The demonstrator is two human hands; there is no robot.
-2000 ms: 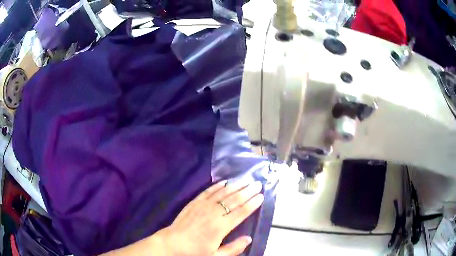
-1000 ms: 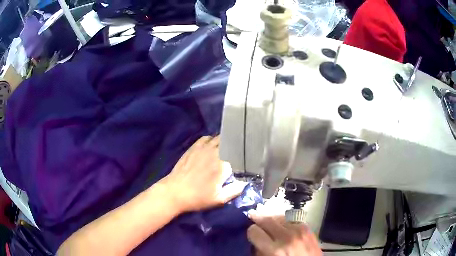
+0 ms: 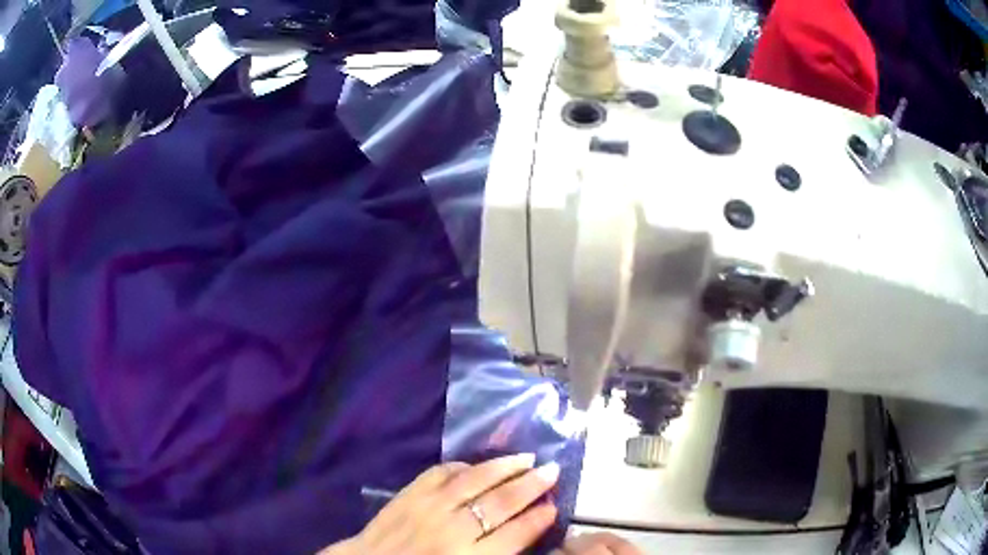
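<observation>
A large dark purple garment piece (image 3: 271, 314) lies bunched left of the white sewing machine head (image 3: 639, 239). Its shiny lilac-grey back (image 3: 488, 390) shows beside the lit needle area, where glare hides the needle. My left hand (image 3: 466, 510), with a ring, lies flat on the cloth just below and left of the needle area, fingers extended and gripping nothing. My right hand (image 3: 598, 544) shows only as a small part at the bottom edge, right of the cloth edge; its fingers and any grip cannot be made out.
A black pad (image 3: 767, 453) lies on the machine bed under the arm. Dark tools (image 3: 875, 477) lie at its right. A cream thread guide (image 3: 586, 49) stands on the head. Red cloth (image 3: 815, 54) is behind the machine. A shiny dark bundle (image 3: 81, 520) is at lower left.
My left hand has moved from close at the needle area back down, lying flat on the cloth. My right hand has moved down, mostly out of view. More shiny lilac back shows.
</observation>
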